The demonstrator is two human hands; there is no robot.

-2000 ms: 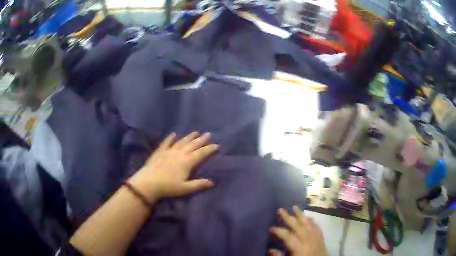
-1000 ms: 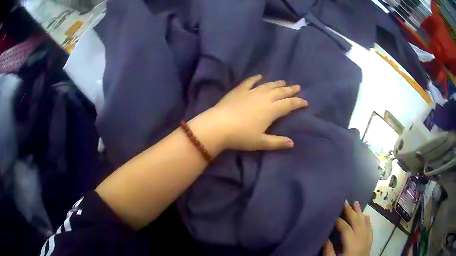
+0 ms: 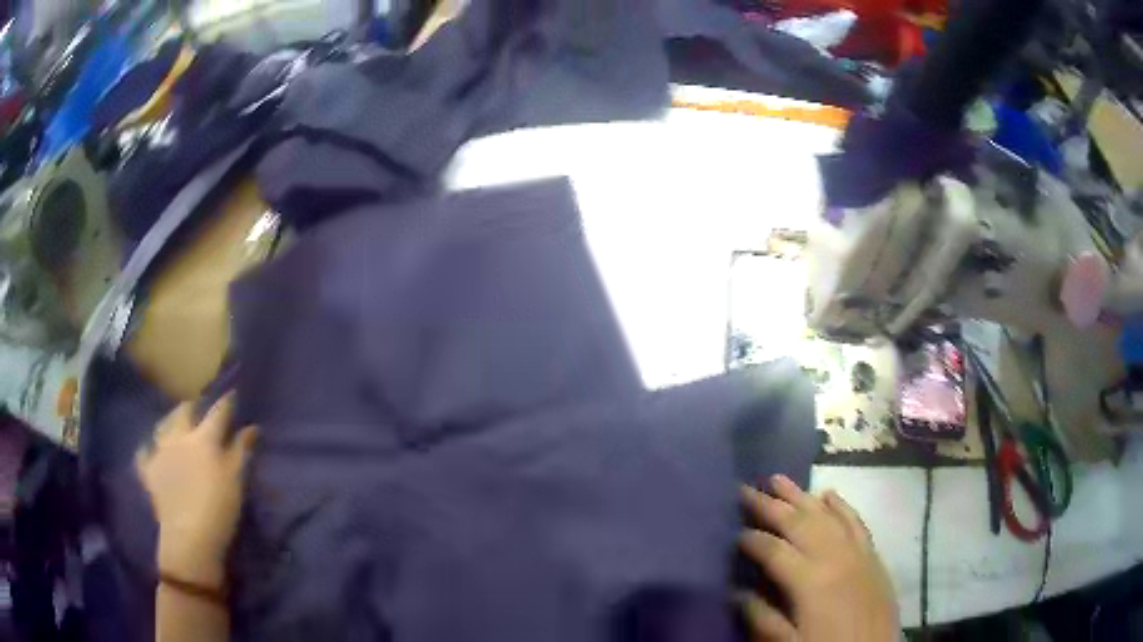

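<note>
A large limp dark purple-grey panel point(image 3: 489, 502) lies spread in front of me, with creases across its middle. My left hand point(image 3: 198, 470) is at its left edge, fingertips and thumb against the cloth, apparently pinching it. My right hand point(image 3: 821, 564) is at the lower right, partly cut off by the picture's bottom edge. Its bent fingers touch the panel's right edge; whether they grip it is hidden. The sewing machine head point(image 3: 890, 270) stands right of the panel, above the worn machine bed point(image 3: 859, 414). The panel's right corner reaches the bed.
A phone point(image 3: 934, 389) with a lit pink screen lies on the bed. Red-and-green-handled scissors point(image 3: 1028, 483) are right of it. A thin black cable point(image 3: 928, 539) crosses the white table point(image 3: 627, 213). More dark cloth point(image 3: 552, 75) is heaped behind. A tan surface point(image 3: 188, 314) shows at left.
My left hand has moved from the middle of the cloth to its left edge. The cloth now lies flatter, exposing more white table. My right hand stays near the right edge. The view has shifted.
</note>
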